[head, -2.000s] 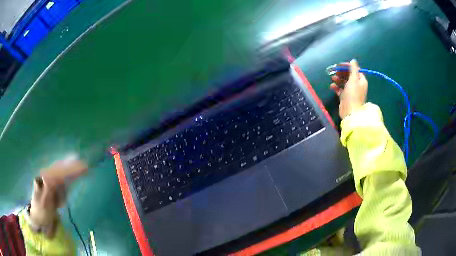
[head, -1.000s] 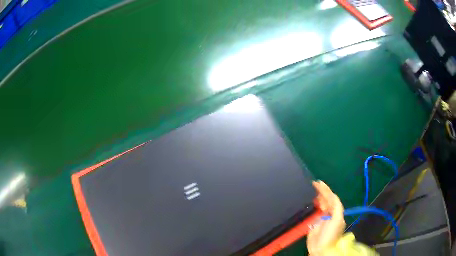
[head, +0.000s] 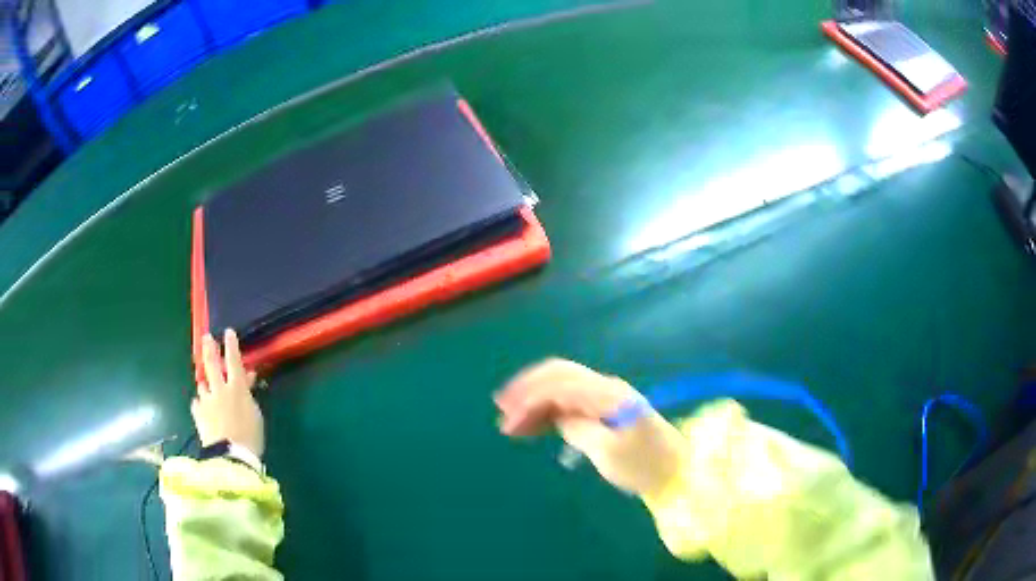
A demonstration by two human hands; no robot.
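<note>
A closed dark laptop [head: 352, 210] lies on a red-orange foam pad [head: 426, 293] at the upper left of the green bench. My left hand [head: 231, 403] touches the pad's near left corner, with fingertips at the laptop's edge. My right hand [head: 585, 420] is off the laptop, to its lower right, and blurred. A blue network cable [head: 755, 389] runs from my right hand to the right. A small clear tip shows blurred below the hand, so the cable appears held in it.
Another red-orange pad with a laptop [head: 903, 59] lies at the far upper right. Blue crates [head: 148, 74] stand beyond the bench at upper left. A thin black cable [head: 145, 516] lies by my left sleeve. More blue cable hangs at the right edge.
The laptop, open two seconds ago and then closed, has moved with its pad away from me to the upper left. My left hand has come into view at the pad; my right hand has left it.
</note>
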